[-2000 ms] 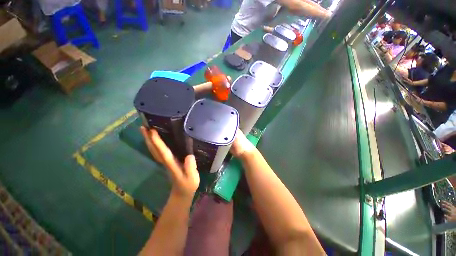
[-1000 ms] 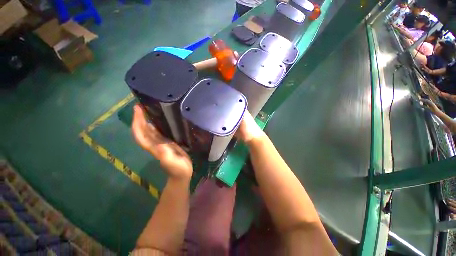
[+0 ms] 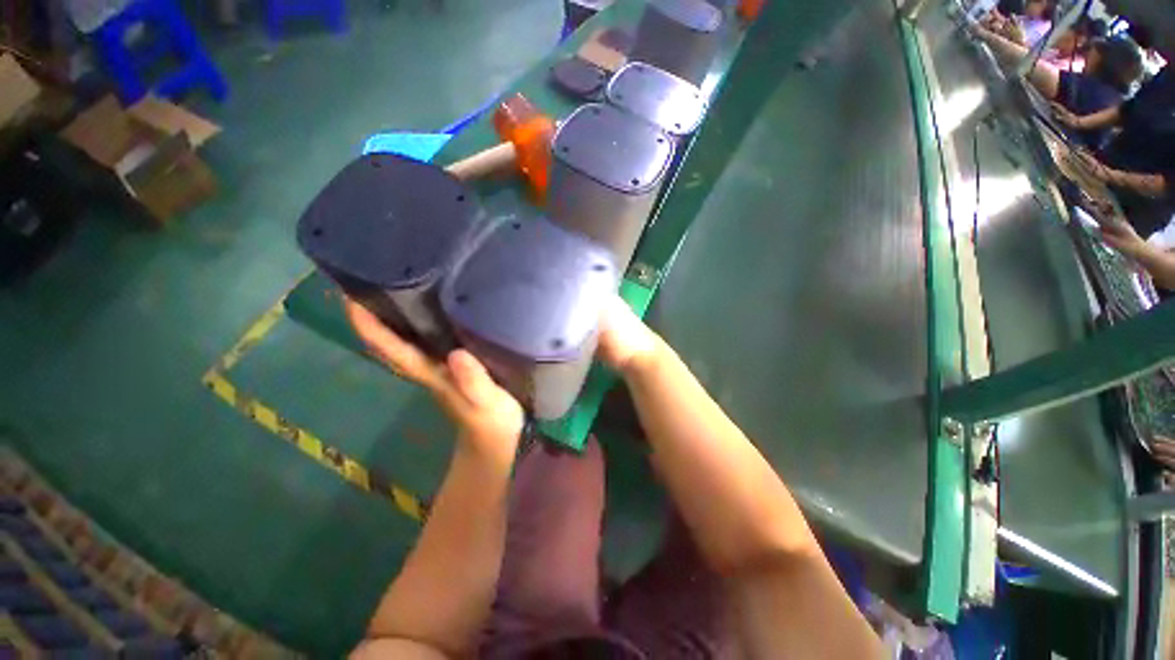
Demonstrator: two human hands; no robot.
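Two grey speaker housings stand side by side and touching, dark end caps up, at the near end of the side bench. The left housing [image 3: 389, 222] has a darker top; the right housing [image 3: 528, 286] has a shinier top and is slightly blurred. My left hand [image 3: 445, 380] is against the lower side of the left housing, thumb near the gap between the two. My right hand [image 3: 621, 333] is on the right side of the right housing, its fingers hidden behind it. Both housings are held between my hands. Whether their lower ends rest on the bench is hidden.
More housings [image 3: 612, 148] stand beyond on the bench, beside an orange mallet [image 3: 526, 145] and loose end caps [image 3: 579, 80]. The conveyor belt [image 3: 799, 258] and green frame post [image 3: 947, 387] are at right. Stacked housings [image 3: 65, 580] lie lower left, an open carton [image 3: 148, 155] upper left. People sit far right.
The view has shifted. My hands remain on the same two housings, which now look more tilted and blurred. The left hand's thumb has moved up beside the housings.
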